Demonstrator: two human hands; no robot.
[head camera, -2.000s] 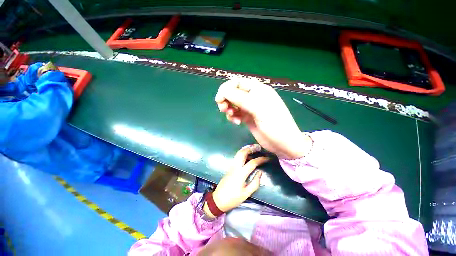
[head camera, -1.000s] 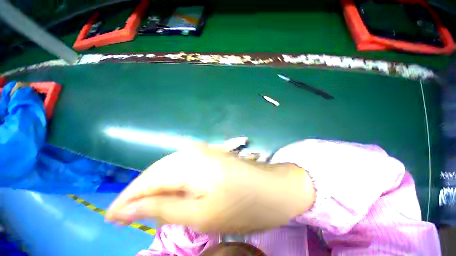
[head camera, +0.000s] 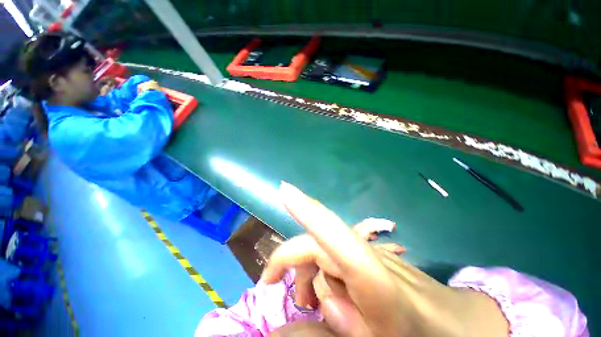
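My right hand (head camera: 366, 283) is large in the foreground, index finger extended towards the upper left and the other fingers curled; I see nothing in it. My left hand (head camera: 377, 228) is mostly hidden behind it. Only some fingertips show, one with a white cover, low over the bench's near side. The slim black hand tool (head camera: 491, 186) with a greyish tip lies on the dark green bench (head camera: 316, 155). The small pale pointed stick (head camera: 435, 186) lies just left of it. Neither hand touches them.
The lower green conveyor behind the bench carries an orange frame (head camera: 273, 71), an opened tablet (head camera: 346, 71) and another orange frame (head camera: 585, 135) cut off at right. A blue-coated person (head camera: 109, 131) works at left with an orange frame (head camera: 184, 108). A grey post (head camera: 188, 43) stands between.
The view has swung left, showing more of the coworker. The pale stick, not seen on the bench two seconds ago, lies there. My right hand has come down and nearer, now with its index finger extended.
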